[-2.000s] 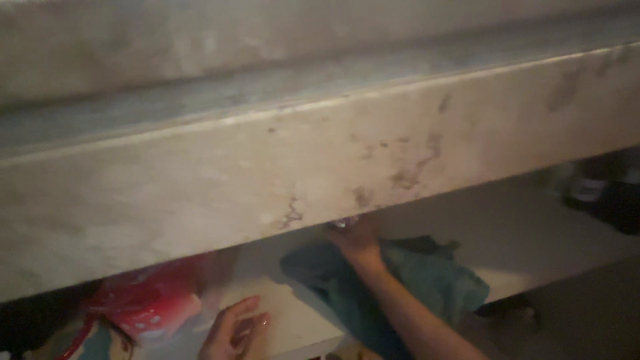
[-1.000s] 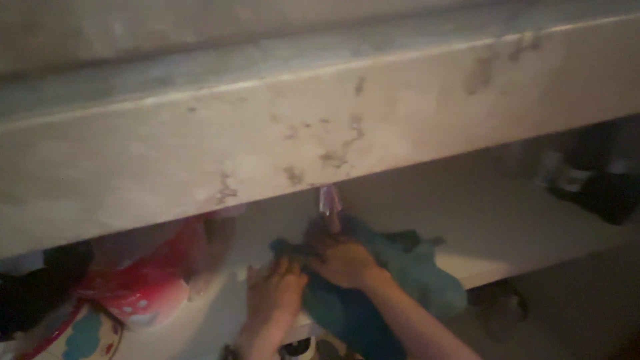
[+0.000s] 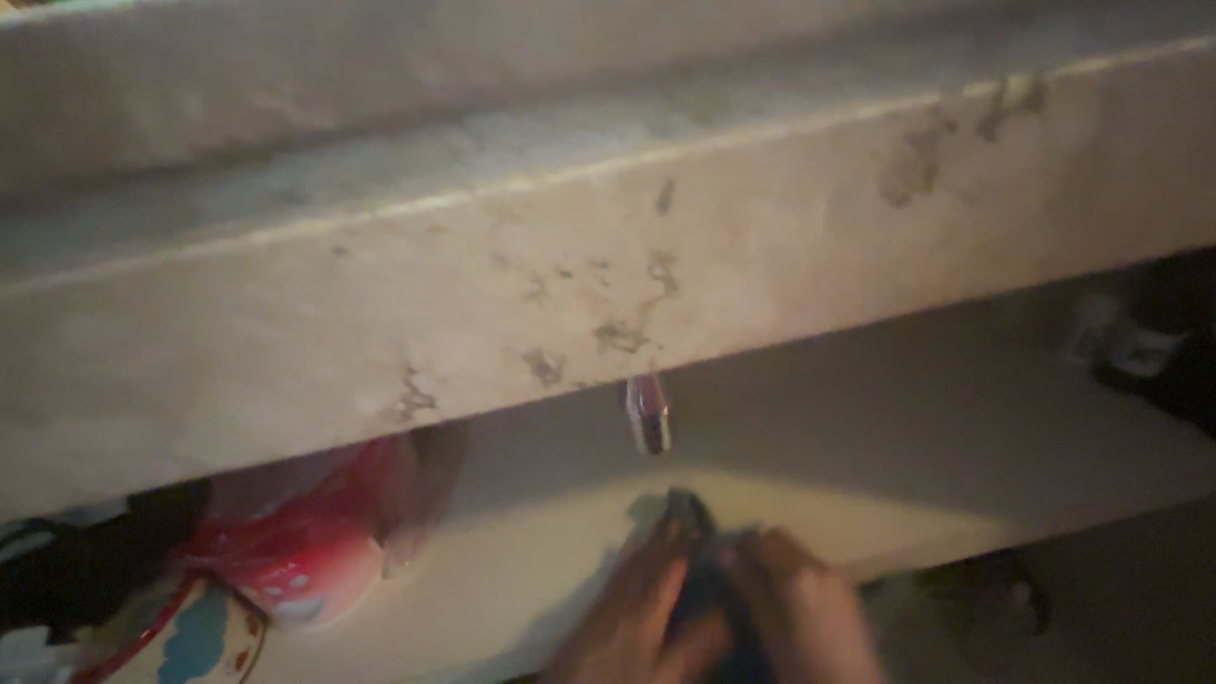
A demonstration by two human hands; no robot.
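Observation:
A dark teal cloth [image 3: 708, 579], bunched up and blurred, is between my two hands near the bottom of the view. My left hand [image 3: 636, 603] grips its left side, and my right hand [image 3: 803, 603] has hold of its right side. Just beyond them, a small shiny object [image 3: 650, 415], clear or metallic, lies on the pale shelf [image 3: 826, 418]; its far end is hidden under the overhanging ledge.
A stained, light-coloured ledge [image 3: 475, 304] runs slanting across the view above the shelf. At the lower left are a red-and-white plastic package [image 3: 309, 560] and a patterned container [image 3: 204, 632]. A dark object [image 3: 1164, 351] stands at the far right.
The cloth, spread over the shelf edge before, is now bunched between my hands, nearer to me. Both hands have drawn back from the small shiny object.

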